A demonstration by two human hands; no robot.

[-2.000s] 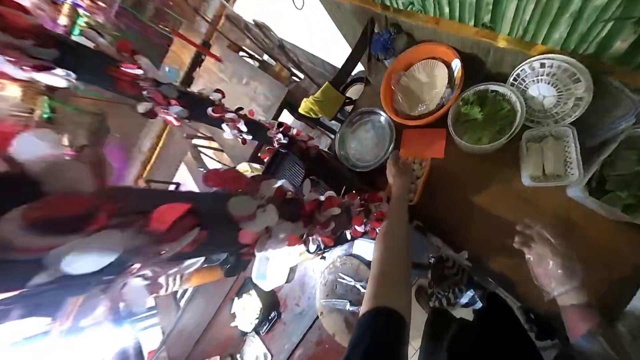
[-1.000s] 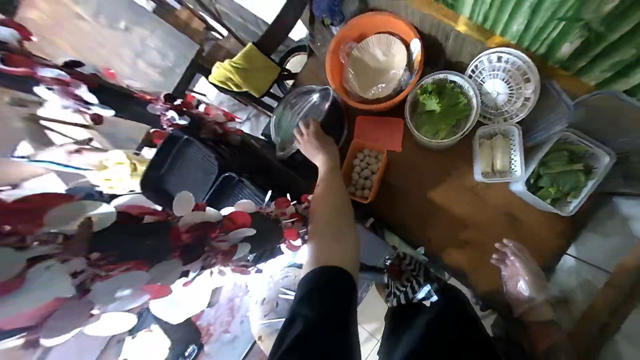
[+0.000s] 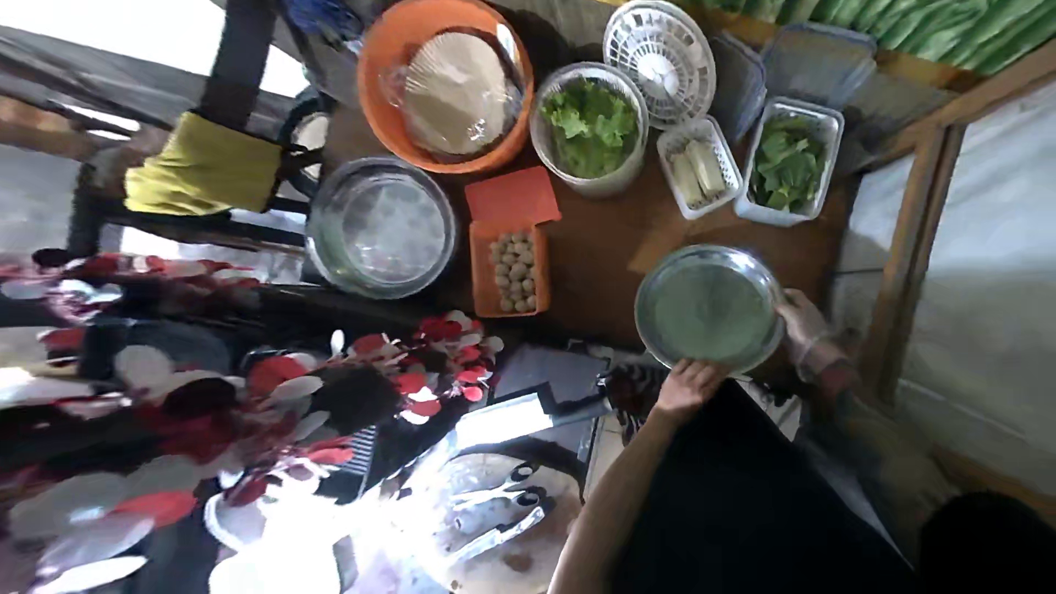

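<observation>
A round metal tray point(image 3: 708, 309) is held over the front of the wooden table. My left hand point(image 3: 691, 388) grips its near rim, fingers over the edge. My right hand point(image 3: 804, 328), in a clear plastic glove, holds the rim at the right. To the left of the tray lies an orange basket of small round balls point(image 3: 517, 276), its red lid point(image 3: 513, 196) behind it. A metal basin point(image 3: 384, 227) stands farther left. Behind the tray are a tub of lettuce point(image 3: 590, 124) and a small white basket with pale, elongated pieces point(image 3: 700, 172).
An orange basin point(image 3: 375, 91) holds a stack of thin round sheets in plastic. At the back stand a white strainer basket point(image 3: 660, 62) and a box of green leaves point(image 3: 788, 157). Red and white hanging decorations point(image 3: 429, 371) crowd the left. A round board point(image 3: 528, 565) carries utensils.
My left hand has moved right from the metal basin, and both hands now hold a round tray in front of me. The metal basin remains at the left. The view has shifted.
</observation>
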